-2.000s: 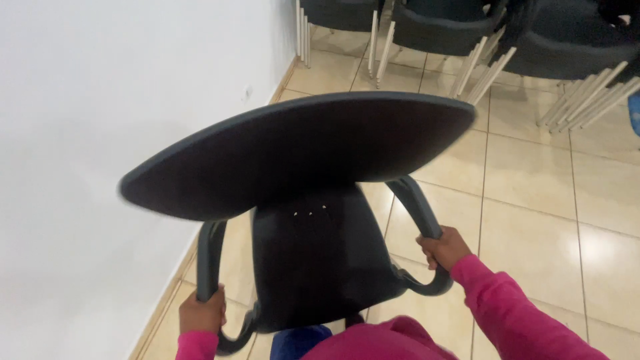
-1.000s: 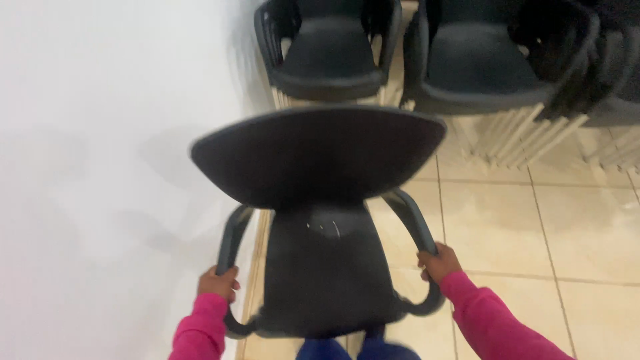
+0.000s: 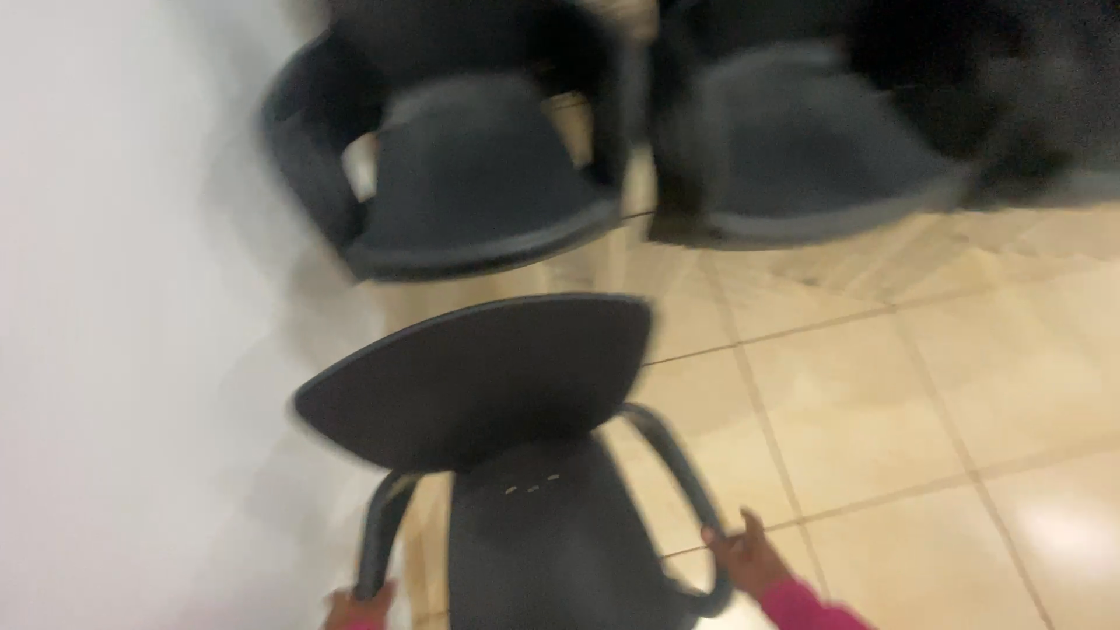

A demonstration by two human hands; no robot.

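Note:
A dark plastic armchair (image 3: 560, 542) is in front of me, its curved backrest (image 3: 481, 376) away from me and its seat at the bottom of the view. My left hand (image 3: 360, 605), partly cut off by the lower edge, grips the left armrest. On the right armrest is my right hand (image 3: 744, 551); its thumb side touches the rail, at least one finger sticks out, and blur hides how firmly it holds. The chair's legs are hidden.
A stacked dark armchair (image 3: 490, 166) stands just beyond the backrest, close to the white wall (image 3: 131, 306) on my left. Another stack (image 3: 814, 140) stands to its right, with more dark chairs at the far right. Pale floor tiles (image 3: 857, 420) show at right.
The chair between my hands is now close to the stacked chairs, which appear nearer than before. My right hand's grip looks looser than one second ago. The view has shifted.

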